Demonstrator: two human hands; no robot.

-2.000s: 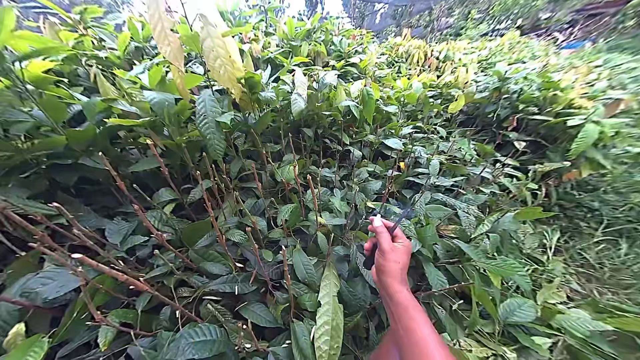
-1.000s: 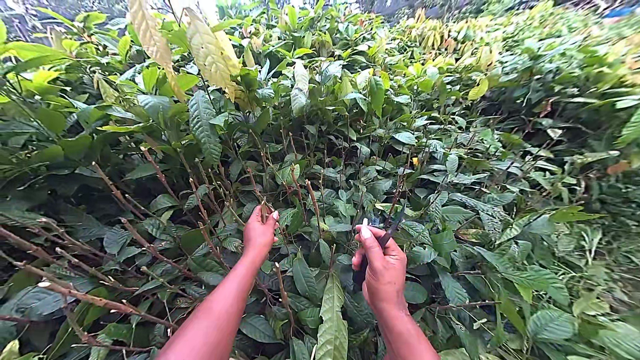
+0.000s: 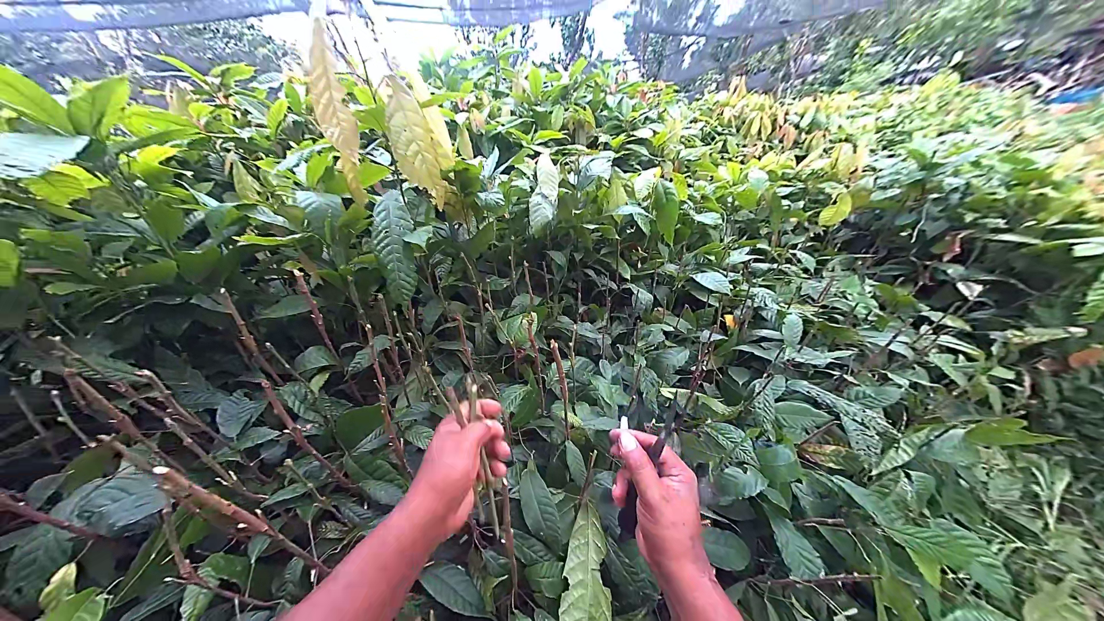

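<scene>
My left hand [image 3: 466,457] is closed around a few thin green-brown stems [image 3: 473,405], whose cut tops stick up above the fingers. To its right, my right hand [image 3: 660,492] grips a dark-handled tool [image 3: 630,513], its kind hard to make out, and a small white piece [image 3: 624,424] shows between thumb and finger. The two hands are apart. Cut upright stems [image 3: 561,379] stand bare-topped among dark green leaves behind them.
Thick cut branches [image 3: 207,500] slant up at the left. Pale yellow hanging leaves [image 3: 414,142] are at upper left, and a long light-green leaf [image 3: 586,565] is low between my arms. Dense leafy plants fill the bed, grass [image 3: 1048,509] lies right, and netting [image 3: 552,10] hangs above.
My left hand, out of view two seconds ago, has come in and now holds stems. My right hand still has the dark tool. The view has tilted up slightly.
</scene>
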